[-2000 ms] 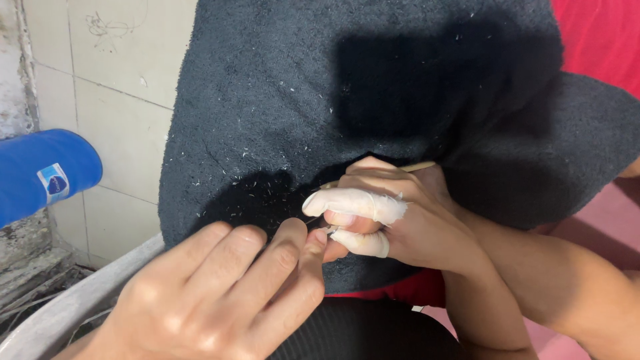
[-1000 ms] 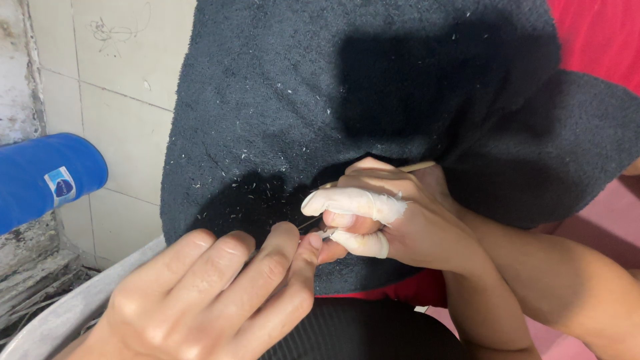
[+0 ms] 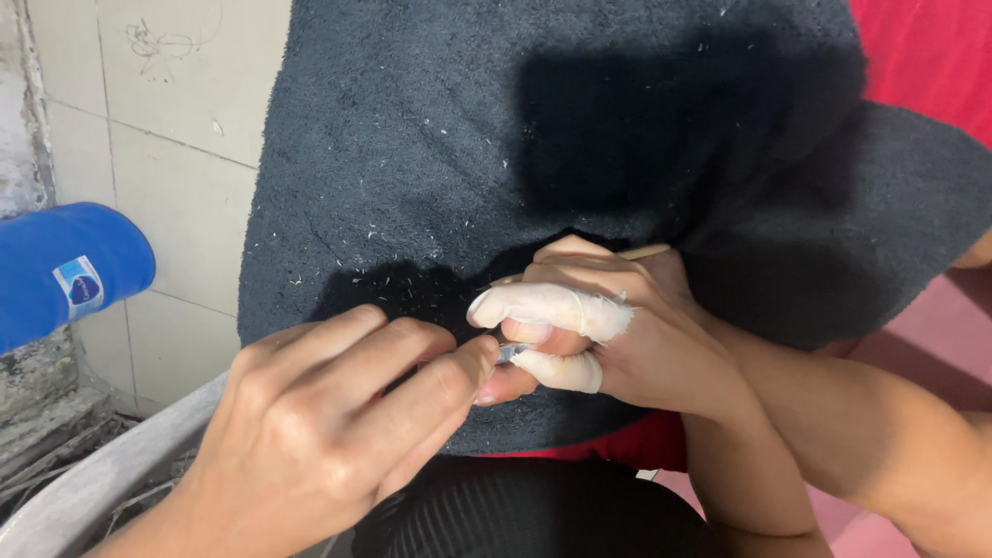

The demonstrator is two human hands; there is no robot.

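Note:
My left hand (image 3: 333, 418) reaches in from the lower left, with its fingertips closed about a small metal tool (image 3: 508, 354); most of the tool is hidden. My right hand (image 3: 651, 364) wears torn white covers (image 3: 558, 304) on the index finger and thumb. Between them shows a bare fingertip with its nail (image 3: 531, 332), which seems to be another person's. The other person's hand lies largely hidden behind my right hand. A thin wooden stick (image 3: 647, 252) sticks out behind the knuckles. Both my hands meet over a dark towel (image 3: 372, 155).
White specks lie scattered over the towel. The other person's forearm (image 3: 868, 411) comes in from the right. A blue container (image 3: 70, 267) with a label stands out at the left, by pale tiles (image 3: 178, 209). A grey curved edge (image 3: 116, 465) runs along the lower left.
The fingers of my left hand have shifted slightly, and the metal tool's tip shows more plainly by the white thumb cover. My right hand stays nearly where it was.

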